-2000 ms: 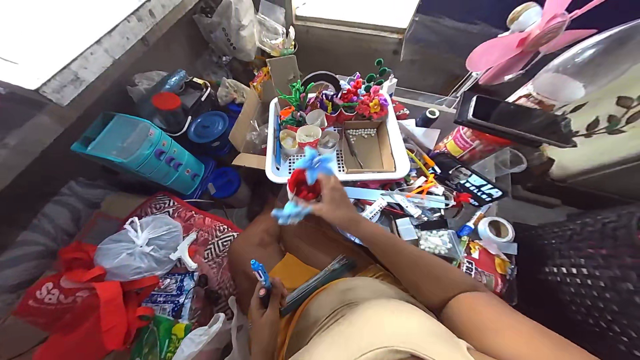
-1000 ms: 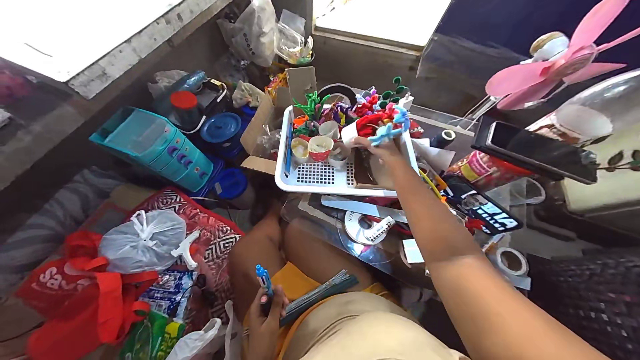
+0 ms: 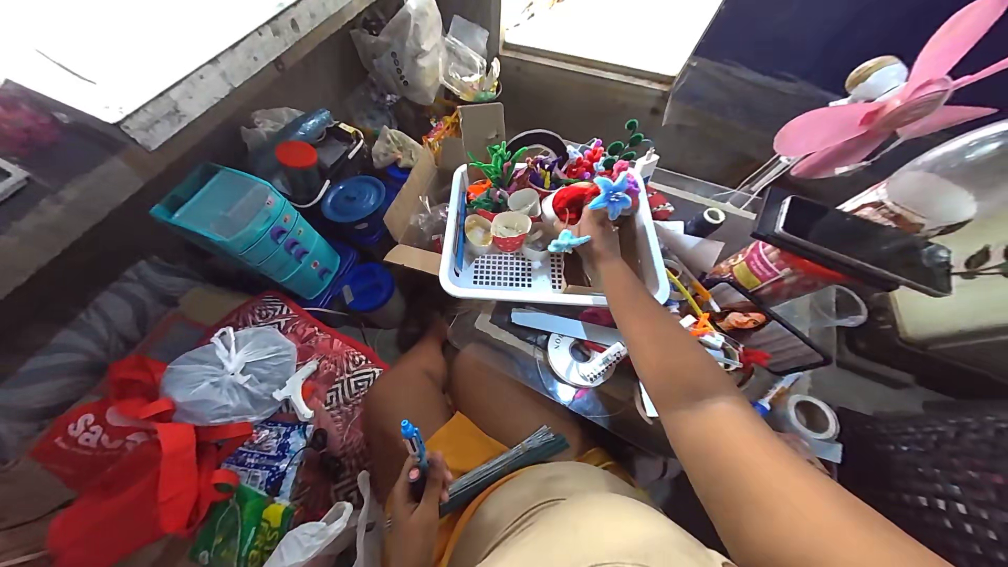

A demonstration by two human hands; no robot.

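Observation:
My right hand [image 3: 600, 240] is over the right part of a white plastic basket [image 3: 447, 272], gripping a cup with red pipe-cleaner pieces [image 3: 573, 202]. A light blue pipe-cleaner flower [image 3: 611, 195] is at its fingertips and another blue piece [image 3: 568, 242] at its left side; whether the hand holds these too is unclear. Paper cups [image 3: 510, 230] and green pipe-cleaner pieces [image 3: 496, 165] stand in the basket. Low at my lap, my left hand [image 3: 419, 492] is closed around a blue pen [image 3: 413, 445]. A bundle of dark green wire stems [image 3: 508, 468] lies on my lap beside it.
On the glass table lie a white spool [image 3: 563, 358], a tape roll [image 3: 813, 417] and a tablet [image 3: 776, 339]. A pink fan [image 3: 929, 94] and a phone [image 3: 858, 236] are at the right. Teal drawers [image 3: 260, 236] and a red bag [image 3: 150, 465] sit left.
Two seconds ago my right hand held the red and blue pieces in front of the basket; now it is over the basket's right part. My left hand stays low with the pen.

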